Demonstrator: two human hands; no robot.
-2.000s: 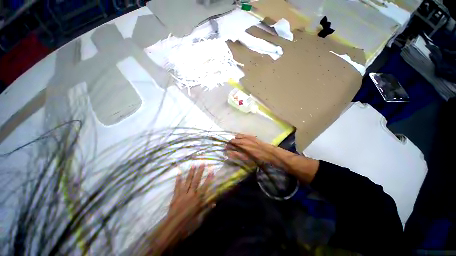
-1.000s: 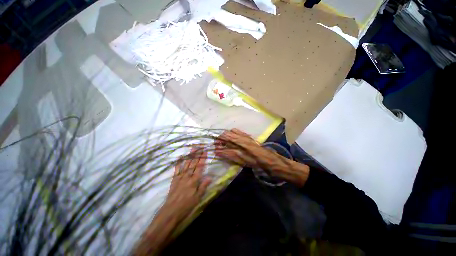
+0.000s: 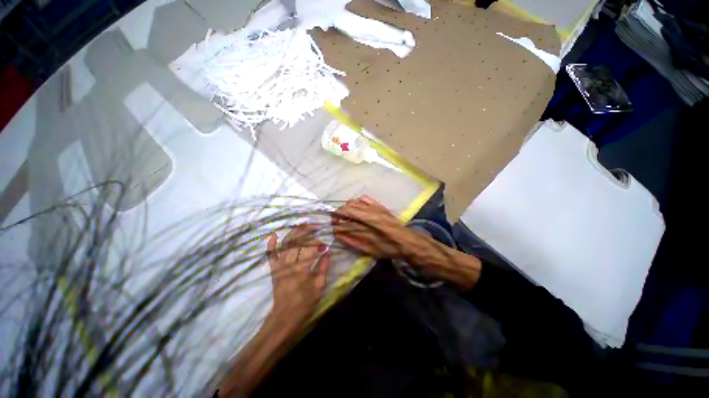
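Note:
A large white cut panel (image 3: 225, 183) lies flat on the grey board (image 3: 291, 151). My left hand (image 3: 298, 268) rests on the panel near the table's front edge, with dark strands crossing over it. My right hand (image 3: 369, 225) lies just right of it at the panel's edge, fingers bent. Whether either hand pinches something small cannot be told. The glue bottle (image 3: 344, 143) lies on its side beyond my right hand, nozzle pointing right, beside yellow tape (image 3: 420, 200). A heap of white strips (image 3: 272, 78) lies farther back.
A brown dotted panel (image 3: 455, 97) lies at the back right. A white panel stack (image 3: 571, 221) with a curved notch sits at right. A shiny flat dark object (image 3: 599, 88) lies beyond it. A pale ring (image 3: 420, 281) shows by my right wrist. Something red (image 3: 9, 89) is at far left.
The view has shifted, so the table things sit lower-right to upper-left of before. My left hand's fingers are more bent and drawn closer to my right hand. The bottle has not visibly moved on the table.

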